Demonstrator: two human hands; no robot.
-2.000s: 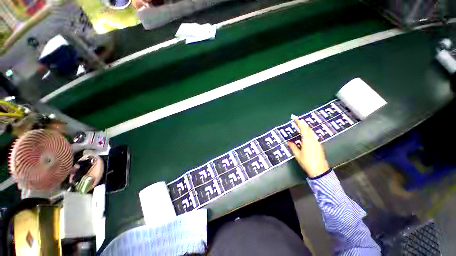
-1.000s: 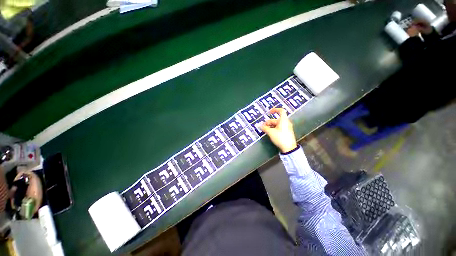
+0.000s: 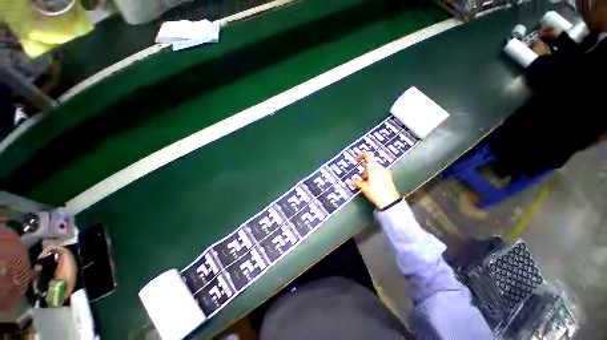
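The label strip lies diagonally on the green bench, with two rows of dark squares bearing white marks. One rolled end is at the lower left and the other rolled end at the upper right. My right hand is over the right part of the strip, thumb and index finger apart at its squares. Any small piece at the fingertips is too small to tell. My left hand is not in view.
A smartphone lies left of the strip, beside a pink fan and small items. White sheets lie across the bench. Another person works at the far right. Wrapped trays and a blue stool stand at lower right.
The view has shifted along the bench. My right hand has moved left along the strip since the first frame, and its fingers have spread since the second. The pale sheet seen at the lower left has left view.
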